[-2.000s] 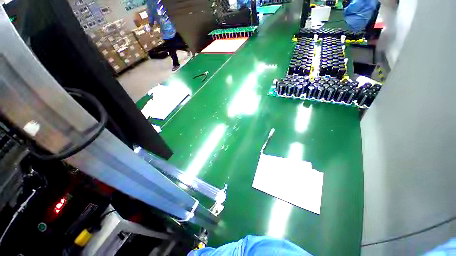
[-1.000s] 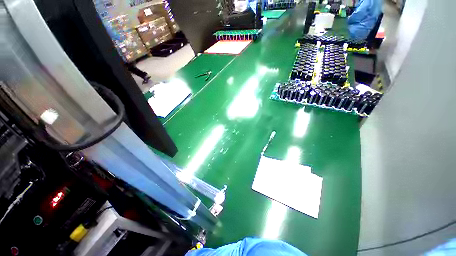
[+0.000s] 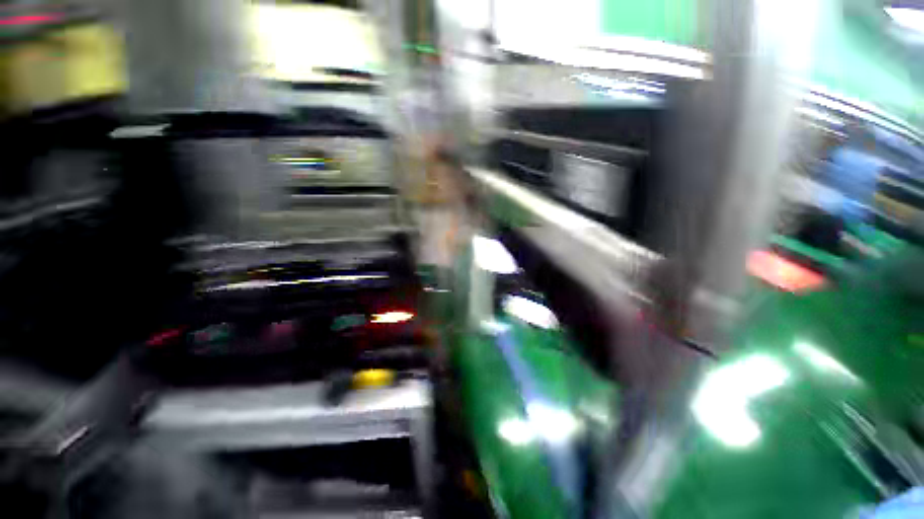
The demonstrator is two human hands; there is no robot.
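The view is strongly blurred. The black test fixture (image 3: 274, 324) stands at the left centre, with a glowing red display (image 3: 391, 317) at the right end of its front panel. A black item with a yellow end (image 3: 373, 379) lies at the fixture's front right, above the white stand (image 3: 284, 411). Neither my left hand nor my right hand can be made out. A bit of blue sleeve shows at the bottom right corner.
A green bench (image 3: 790, 456) runs along the right with bright reflections. Blurred grey upright posts (image 3: 709, 172) cross the middle and right. A blurred person in blue (image 3: 849, 177) is at the upper right, near a red-orange item (image 3: 785, 271).
The view has swung left from the bench to the fixture. The fixture's front now fills the left centre. The white sheet and rows of black cylinders are no longer visible.
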